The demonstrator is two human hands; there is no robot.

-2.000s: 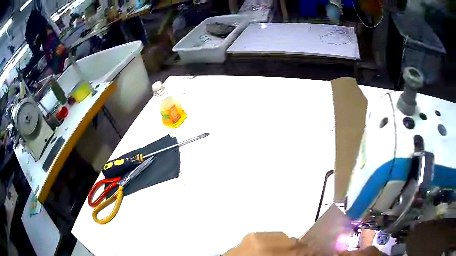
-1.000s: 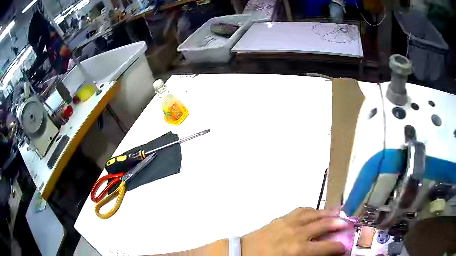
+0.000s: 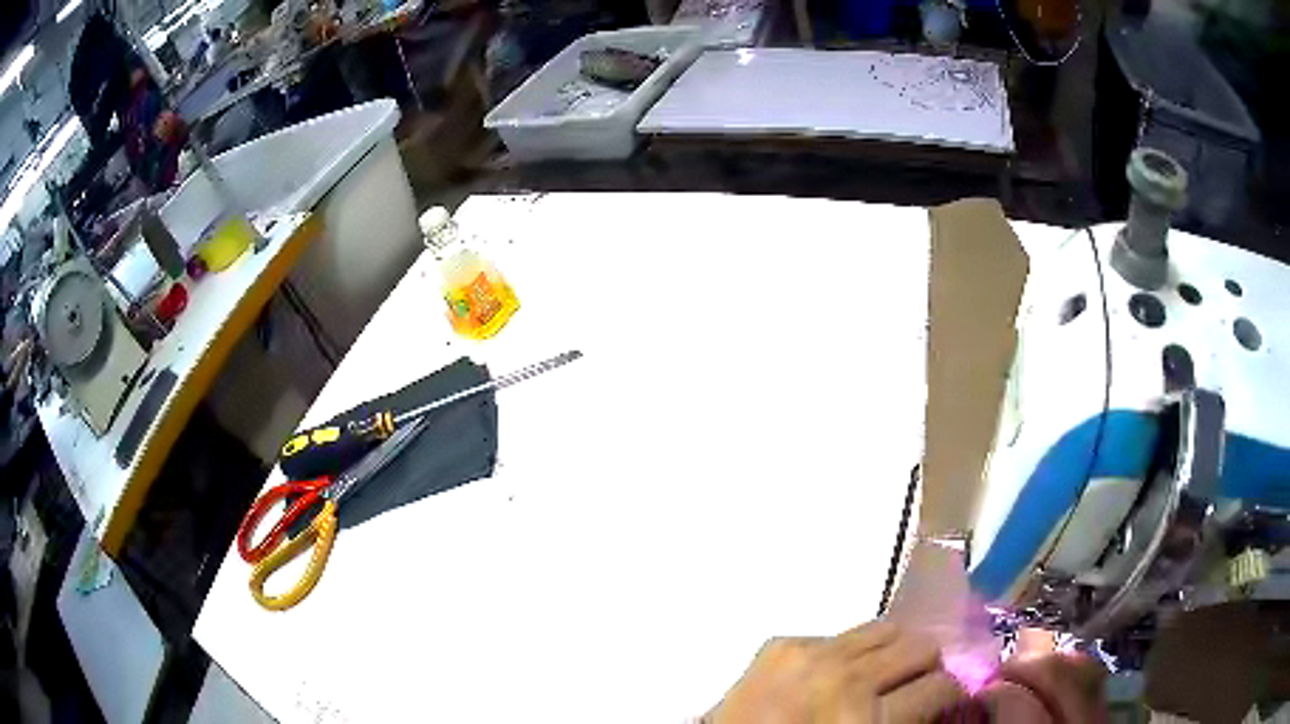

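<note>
A small brown fabric piece (image 3: 934, 591) lies at the needle area, lit pink. My left hand (image 3: 849, 679) presses on its near edge at the bottom of the view, fingers toward the needle. My right hand (image 3: 1054, 690) is partly cut off at the bottom edge, its fingertips close to the left ones below the machine head. The fingertips seem to hold fabric, partly hidden by glare. The white sewing machine (image 3: 1061, 467) with a blue stripe stands at right. A longer brown fabric strip (image 3: 976, 354) lies beside it.
Scissors (image 3: 294, 545) and a screwdriver (image 3: 425, 417) lie on a dark cloth (image 3: 460, 460) at left. A small bottle (image 3: 471, 290) stands behind them. A thin black rod (image 3: 901, 545) is left of the needle area. White tubs stand beyond the table.
My left hand has drawn back slightly from the needle, uncovering the brown piece there. My right hand has come into view at the bottom, below the machine head.
</note>
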